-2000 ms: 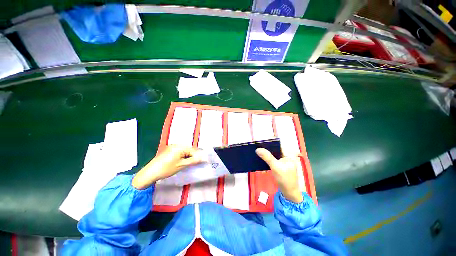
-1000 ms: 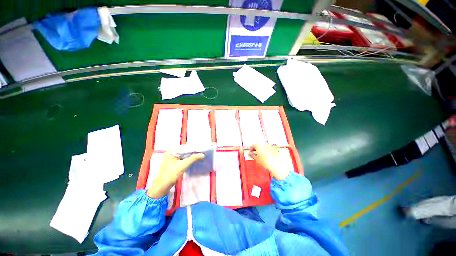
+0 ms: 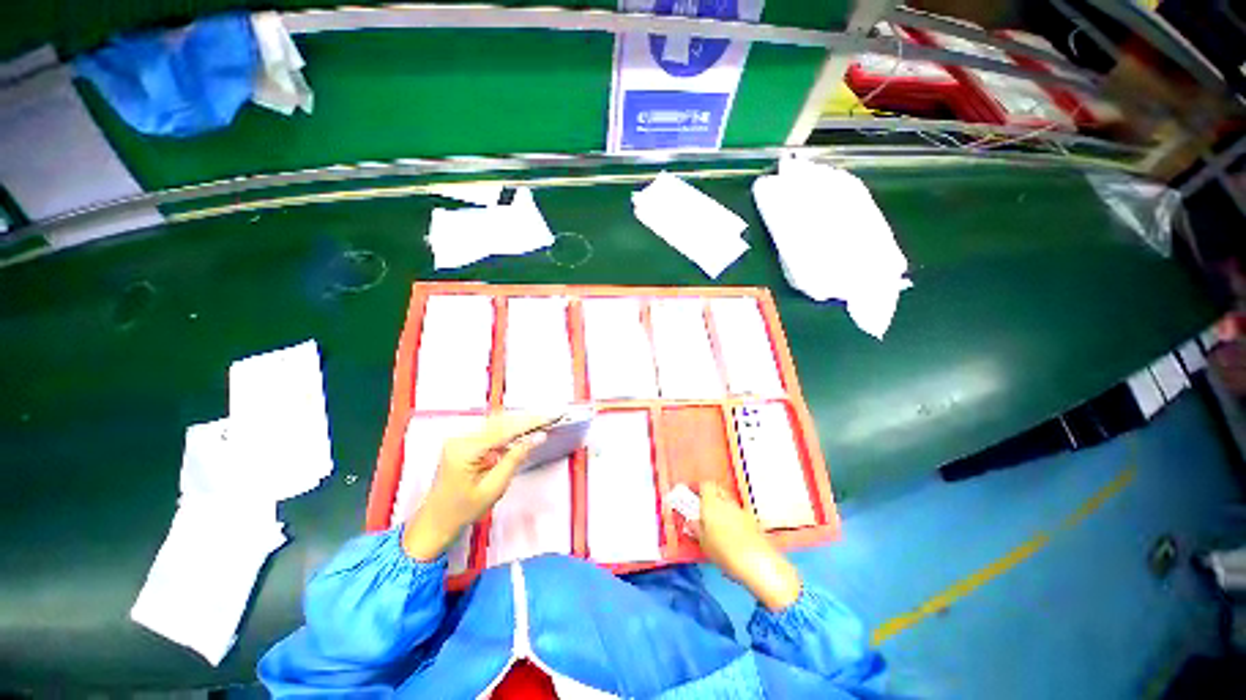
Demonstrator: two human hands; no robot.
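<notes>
A red turnover tray (image 3: 597, 291) with ten slots lies in front of me. My left hand (image 3: 478, 479) grips a pale, flat smartphone (image 3: 562, 435), tilted above the near row; whether a sleeve is on it I cannot tell. My right hand (image 3: 734, 535) pinches a small white label (image 3: 685, 503) at the near end of the bare red slot (image 3: 698, 446). White covered phones (image 3: 623, 486) fill most other slots. The near-row slot at the far right holds a smartphone (image 3: 776, 465) with dark camera dots at its top.
Fanned white sleeves (image 3: 219, 547) lie left of the tray. Loose white sleeves (image 3: 488, 233) and another white piece (image 3: 690, 223) lie beyond it. A puffy white bundle (image 3: 834, 239) lies at the back right. A metal rail (image 3: 451, 168) and green partition stand behind.
The smartphone, earlier held in both hands with its dark side showing, is now in my left hand alone. My right hand has moved down to the small label and holds it.
</notes>
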